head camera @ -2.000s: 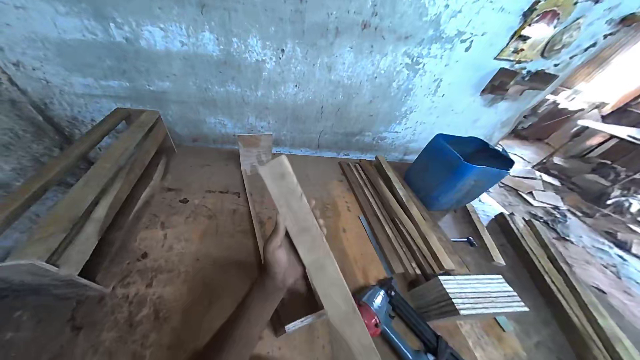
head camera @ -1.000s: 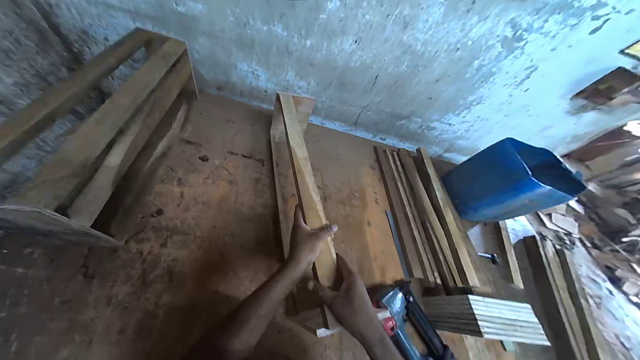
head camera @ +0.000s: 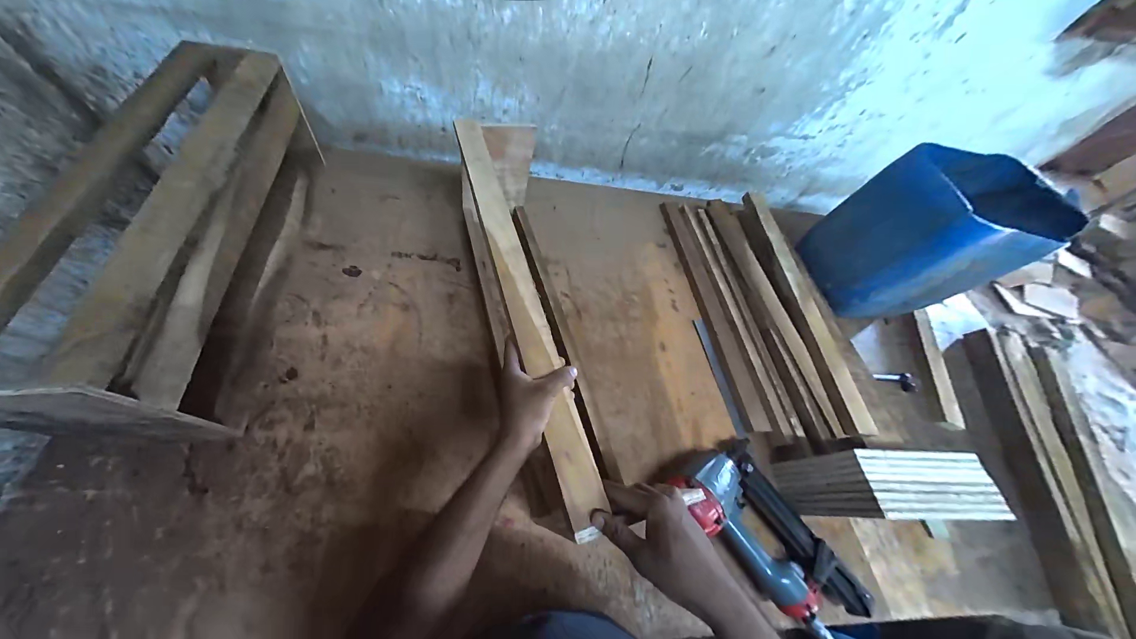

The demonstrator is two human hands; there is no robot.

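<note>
A long wooden slat (head camera: 515, 275) lies lengthwise over a narrow wooden frame, whose thin end panel (head camera: 510, 158) stands near the wall. My left hand (head camera: 532, 395) grips the slat around its middle, thumb across the top. At the slat's near end, my right hand (head camera: 652, 532) has its thumb and fingers against the end and right edge. Just right of that hand lies a grey and red pneumatic nail gun (head camera: 745, 532) with a black magazine. The frame's lower parts are partly hidden under the slat and my left hand.
A slatted wooden crate (head camera: 169, 240) stands at left. To the right are loose wooden strips (head camera: 763, 311), a thin metal strip (head camera: 717, 377), stacked plywood pieces (head camera: 896, 484), a blue cut-open plastic container (head camera: 932, 231), a hammer (head camera: 895, 381) and more boards (head camera: 1034, 461). A worn wall (head camera: 568, 80) runs behind.
Two seconds ago my left hand held the slat at an angle above the frame. Now the slat lies along the frame, and my right hand, unseen then, is at its near end.
</note>
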